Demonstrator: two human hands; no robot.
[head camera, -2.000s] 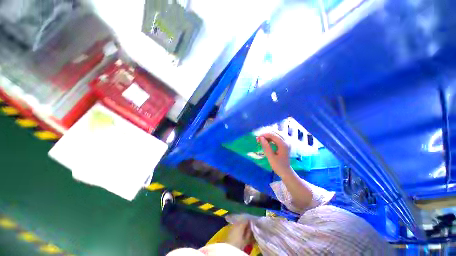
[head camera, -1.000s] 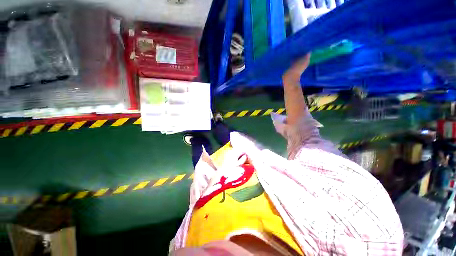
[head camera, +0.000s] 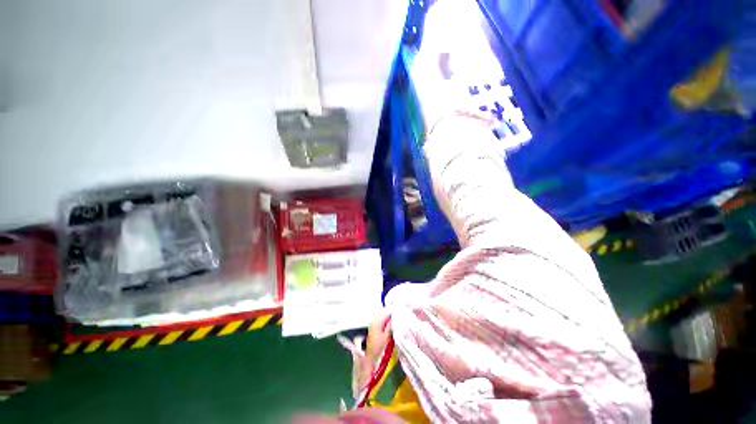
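Observation:
My right arm, in a pale striped sleeve, reaches up from the bottom right to the blue rack (head camera: 580, 132). My right hand (head camera: 452, 91) is washed out by glare, and its fingers cannot be made out. It is at or over a white tray-like piece (head camera: 507, 116) with several small dark openings at the rack. Whether the hand grips it cannot be told. My left hand cannot be made out; a blurred skin-toned patch shows at the bottom edge.
A red crate (head camera: 336, 225) stands against the pale wall, with white printed sheets (head camera: 331, 290) in front. A plastic-wrapped stack (head camera: 149, 252) is to its left. A grey box (head camera: 313, 138) is on the wall. Yellow-black tape (head camera: 182, 333) crosses the green floor. A dark crate (head camera: 684, 232) lies right.
The view has swung, bringing more wall into sight. My right arm now reaches higher in the picture, over the white piece. The hand near the yellow shirt two seconds ago no longer shows clearly.

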